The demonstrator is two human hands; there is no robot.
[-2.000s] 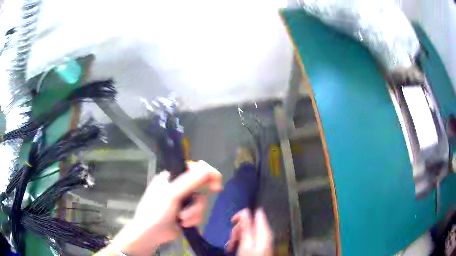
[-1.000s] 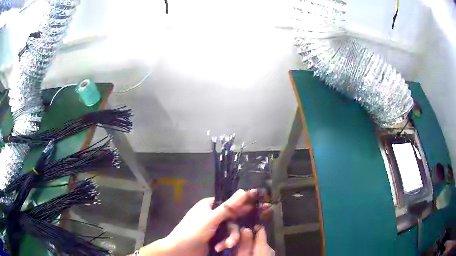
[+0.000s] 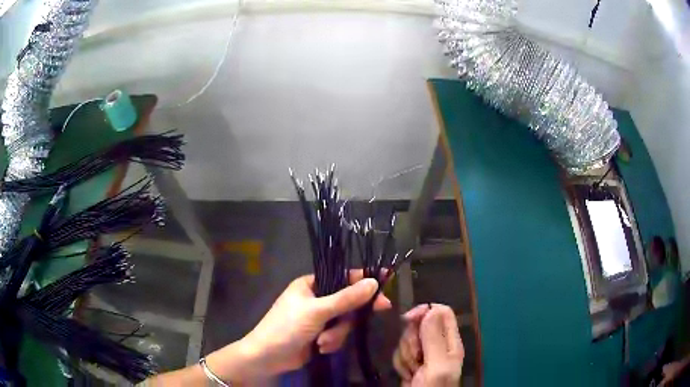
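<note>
My left hand (image 3: 321, 310) is closed round a thick bundle of black cables (image 3: 325, 249) in front of me. The cable ends point up and show small white-silver tips. A second, looser group of cables (image 3: 371, 261) stands between the thumb and fingers of the same hand, its ends fanned to the right. My right hand (image 3: 433, 344) is to the right of the bundle, apart from it, with fingers curled together. A tiny dark tip shows at its fingertips; I cannot tell what it holds.
At right, a green bench (image 3: 514, 227) has a solder pot (image 3: 609, 238) under a silver foil duct (image 3: 537, 91). Small dark red tubs (image 3: 657, 249) stand beside it. At left, several black cable sheaves (image 3: 98, 219) lie on a green bench with a teal roll (image 3: 119, 110).
My right hand has moved away from the bundle to the right. The cables in my left hand now stand in two groups. The view has steadied and shifted slightly.
</note>
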